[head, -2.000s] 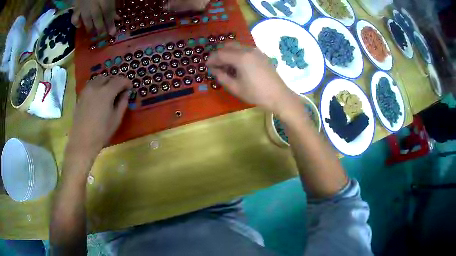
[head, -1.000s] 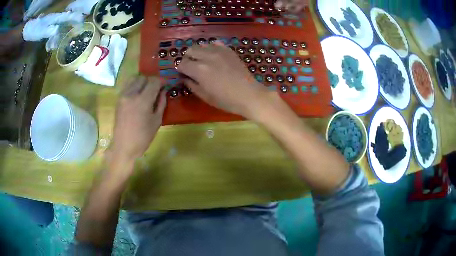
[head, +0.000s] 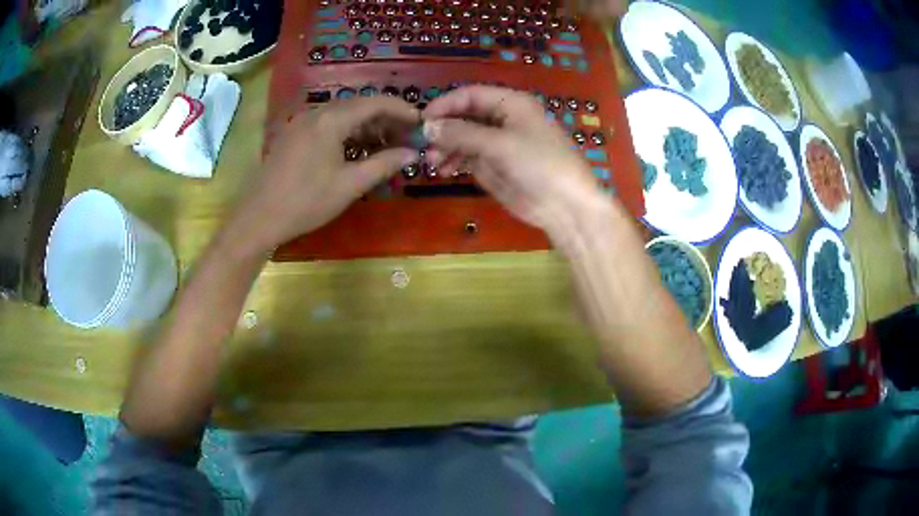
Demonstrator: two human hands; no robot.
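Note:
The red-orange keycap tray lies in front of me with two keyboard layouts of teal caps and dark seats with bright glints. My left hand and my right hand are bare and held over the near layout, fingertips almost meeting. A small teal spot shows between the fingertips; blur hides whether either hand grips a keycap. The hands cover much of the near layout. The dark spacebar keycap shows below them.
At right are enamel plates of teal, grey-blue, orange and yellow caps, and a cream bowl. At left are a white tub, white gloves and bowls. Another person's blurred hand is at the far side.
My left hand has moved up and right from the tray's left edge onto the near layout. My right hand has moved right, and the fingertips now come together. The view has shifted.

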